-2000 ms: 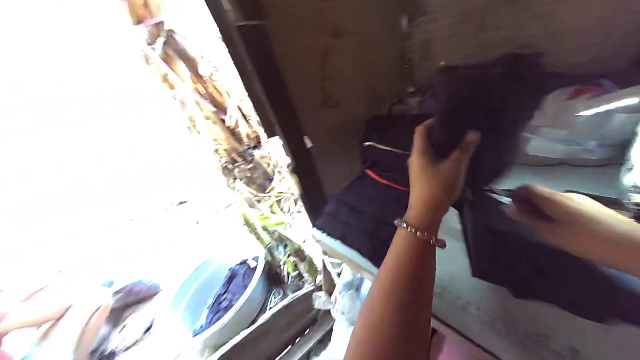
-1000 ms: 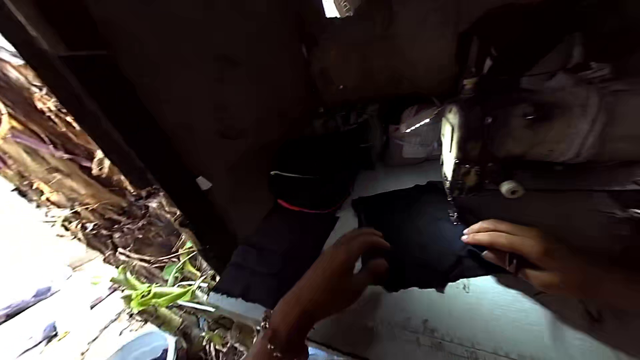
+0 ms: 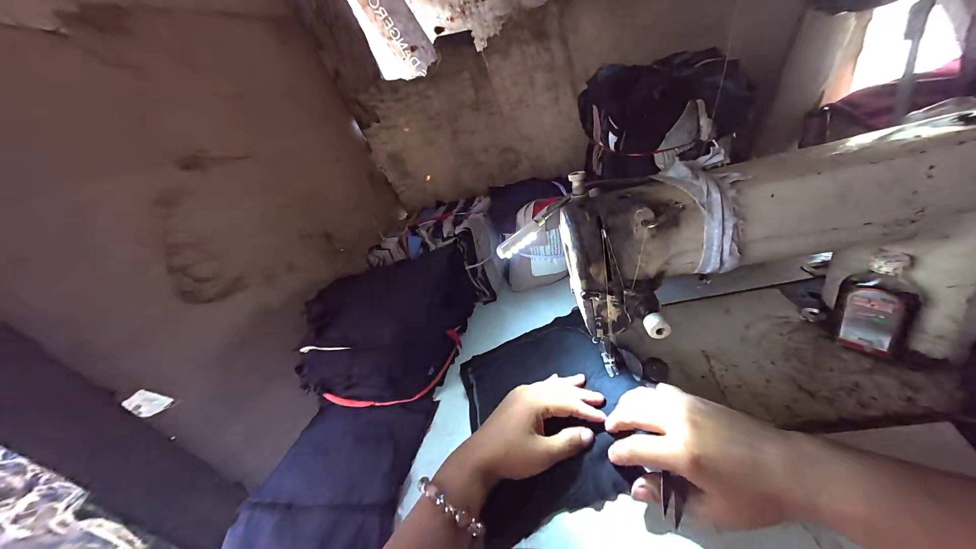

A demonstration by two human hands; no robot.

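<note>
Dark fabric [image 3: 526, 358] lies flat on the pale bed of a sewing machine [image 3: 610, 252], its far right part under the presser foot [image 3: 608, 358]. My left hand [image 3: 537, 423], with a beaded bracelet [image 3: 450, 507] at the wrist, rests on the fabric, fingers spread. Beside it, fingertips close to the left ones, my right hand [image 3: 686, 438] presses on the fabric and keeps small metal snips [image 3: 671, 497] under its palm, blades pointing toward me. A lit LED lamp [image 3: 520, 239] is fixed left of the machine head.
A dark cloth bundle [image 3: 381, 328] tied with a red strip stands left, above more folded dark cloth [image 3: 335, 465]. Behind are striped cloth pieces [image 3: 442, 221] and another dark bundle [image 3: 648, 107]. A glass bottle [image 3: 873, 309] stands right, under the machine arm. A board wall [image 3: 191, 175] rises left.
The fabric, held up between my hands two seconds ago, now lies flat beneath the needle area. My hands have come together on it. The view has swung from the outdoor side to the machine.
</note>
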